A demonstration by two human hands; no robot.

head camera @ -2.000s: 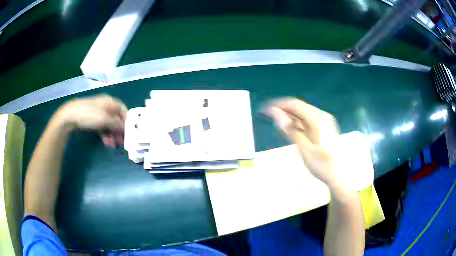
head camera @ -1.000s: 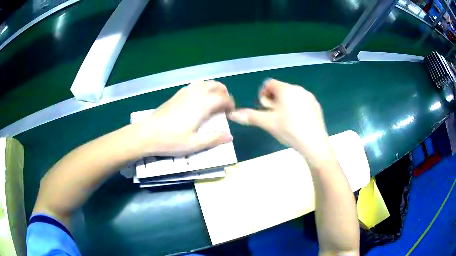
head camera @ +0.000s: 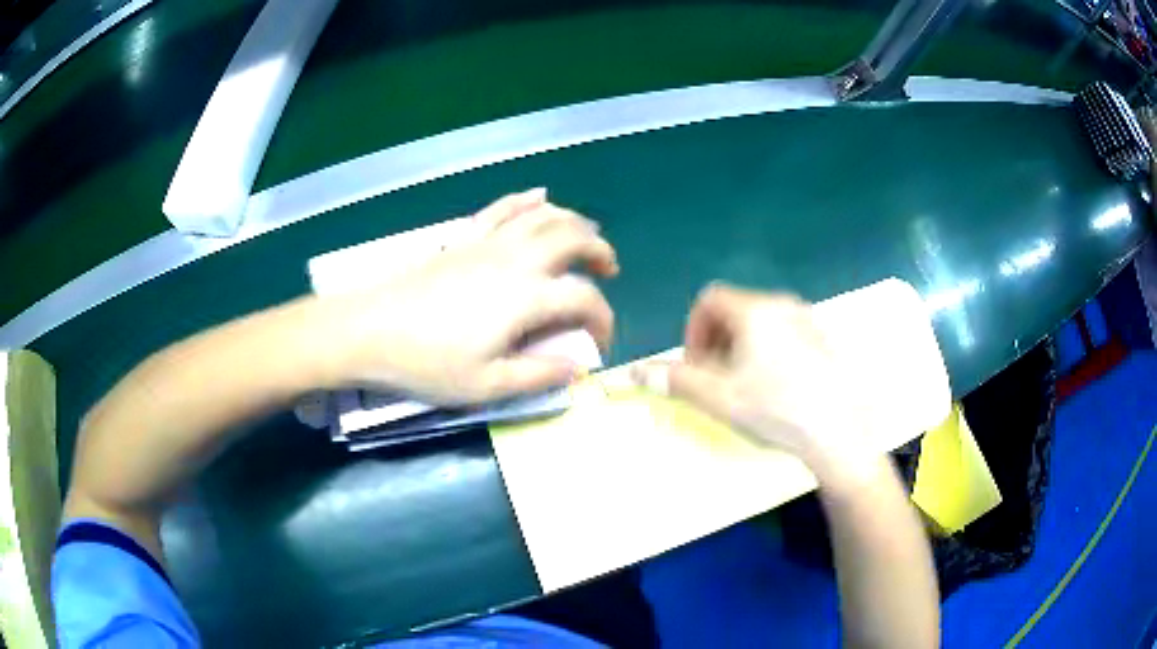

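Observation:
A stack of flat white packages (head camera: pixel 381 252) lies on the dark green worktop, mostly hidden under my left hand (head camera: pixel 508 304). My left hand rests across the stack with its fingers bent over the stack's right side. A long cream label sheet (head camera: pixel 609 507) lies to the right, its upper left end meeting the stack. My right hand (head camera: pixel 755 374) is at the sheet's upper edge, thumb and finger close together and pointing left. The hand is blurred, and I cannot tell whether a sticker is between the fingertips.
A white bar (head camera: pixel 235 140) lies across the green belt beyond the metal rail (head camera: pixel 508 133). A thick yellow-cream block (head camera: pixel 28 482) stands at the far left edge. Yellow paper (head camera: pixel 949 475) hangs at a black bag (head camera: pixel 1015 444) below the table's right edge. A dotted dark object (head camera: pixel 1114 131) sits at far right.
My left hand has moved from left of the stack onto it and covers it. My right hand has come down from above the worktop to the label sheet's upper edge.

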